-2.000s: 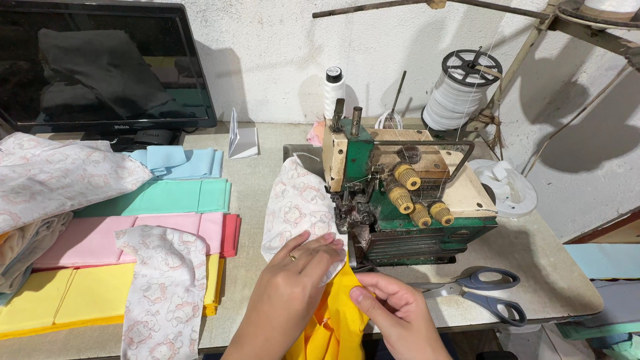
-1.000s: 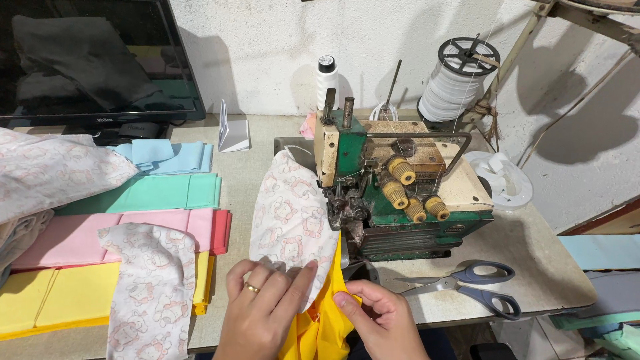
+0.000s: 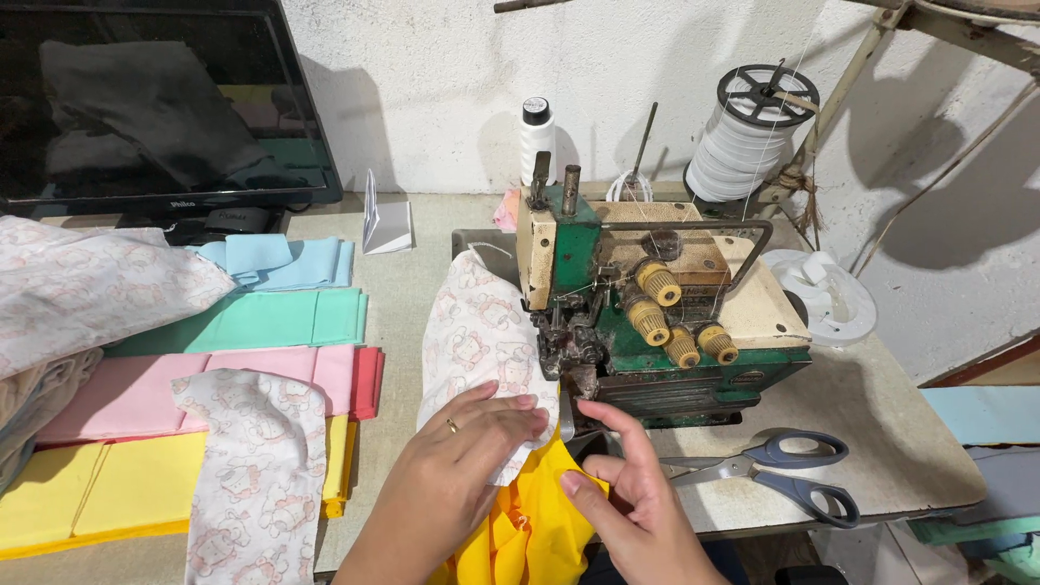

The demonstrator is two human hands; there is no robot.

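A green and cream overlock sewing machine (image 3: pixel 650 325) stands on the table, with white printed fabric (image 3: pixel 479 333) at the left of its presser foot area. My left hand (image 3: pixel 463 455) lies on the lower part of that fabric, fingers pressing it down. Yellow fabric (image 3: pixel 528 520) hangs below, its upper edge running under the printed piece toward the machine. My right hand (image 3: pixel 634 496) is at the right edge of the yellow fabric, thumb against it and index finger raised near the machine's front. Whether the right fingers pinch the cloth is hard to tell.
Folded yellow (image 3: pixel 138 487), pink (image 3: pixel 268 361), green (image 3: pixel 244 321) and blue fabrics (image 3: pixel 309 264) lie left, under printed pieces (image 3: pixel 252 479). Behind them stands a monitor (image 3: pixel 162 106). Scissors (image 3: pixel 756 467) lie right. A thread cone (image 3: pixel 536 138) and an elastic spool (image 3: pixel 743 154) stand behind the machine.
My right index finger has lifted and extended toward the machine; earlier the right hand pinched the yellow fabric. My left hand stays on the printed fabric.
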